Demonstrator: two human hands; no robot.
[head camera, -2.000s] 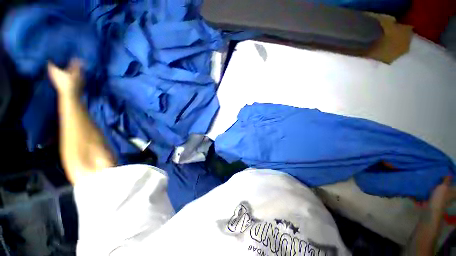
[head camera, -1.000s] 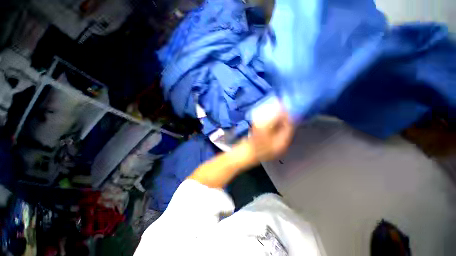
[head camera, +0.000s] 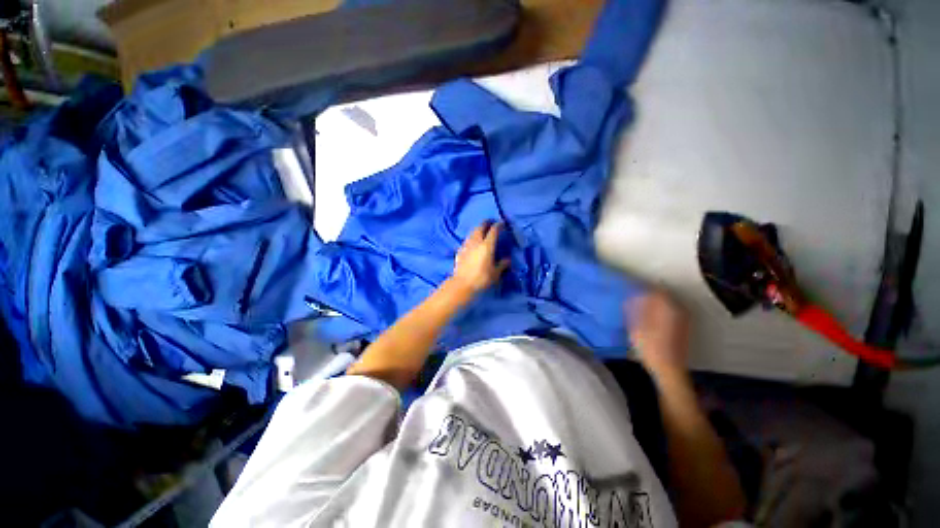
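Observation:
A blue jacket (head camera: 541, 155) lies spread on the white ironing table, one sleeve reaching to the back and its shinier lining (head camera: 423, 211) showing at the left. My left hand (head camera: 480, 258) is on the jacket's middle, its fingers curled at the cloth near the lining's edge. My right hand (head camera: 658, 328) is blurred at the jacket's right front edge; its hold on the cloth cannot be told. The steam iron (head camera: 734, 263) rests on the table to the right of the jacket, apart from both hands.
A large crumpled pile of blue jackets (head camera: 186, 237) fills the left. A grey padded board (head camera: 361, 50) lies at the back on cardboard (head camera: 155, 41). The iron's red hose (head camera: 845, 335) runs right. A dark long tool (head camera: 907, 263) is at the table's right edge.
The view has swung right from the pile. The jacket that was lifted and blurred now lies on the table. Both hands are over it, and the iron has come fully into view.

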